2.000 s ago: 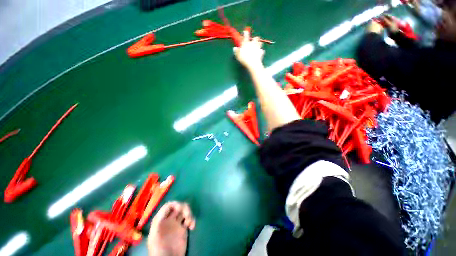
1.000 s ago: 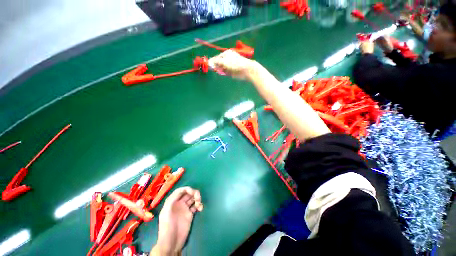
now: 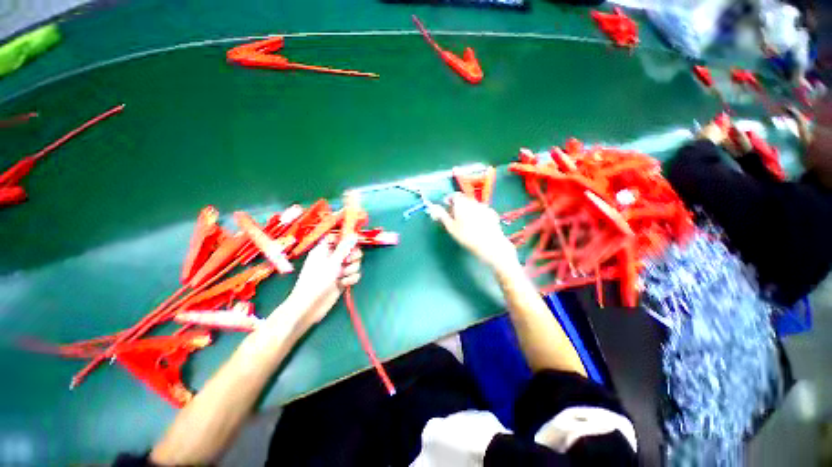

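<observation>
My left hand [image 3: 330, 278] holds a red clamp piece [image 3: 350, 217] upright, with a thin red lead hanging below it. It is beside the smaller group of red clamps [image 3: 214, 264] on the green bench. My right hand [image 3: 474, 228] reaches with its fingertips at a few loose silvery springs [image 3: 418, 208]. Whether it grips one is too small to tell. A single red clamp [image 3: 476, 182] lies just beyond my right hand, partly hidden by it.
A large red clamp pile [image 3: 607, 196] lies right of my right hand. A heap of silvery parts [image 3: 716, 337] sits on a black tray [image 3: 629, 365] nearer me. Spaced clamps [image 3: 260, 55] lie on the belt [image 3: 274, 119]. Another worker's dark sleeve [image 3: 730, 201] is at right. A lime-green bundle [image 3: 29, 47] lies far left.
My right hand has let go of the clamp on the belt and come back to the loose springs. My left hand, empty before, has moved up and taken hold of a red clamp piece.
</observation>
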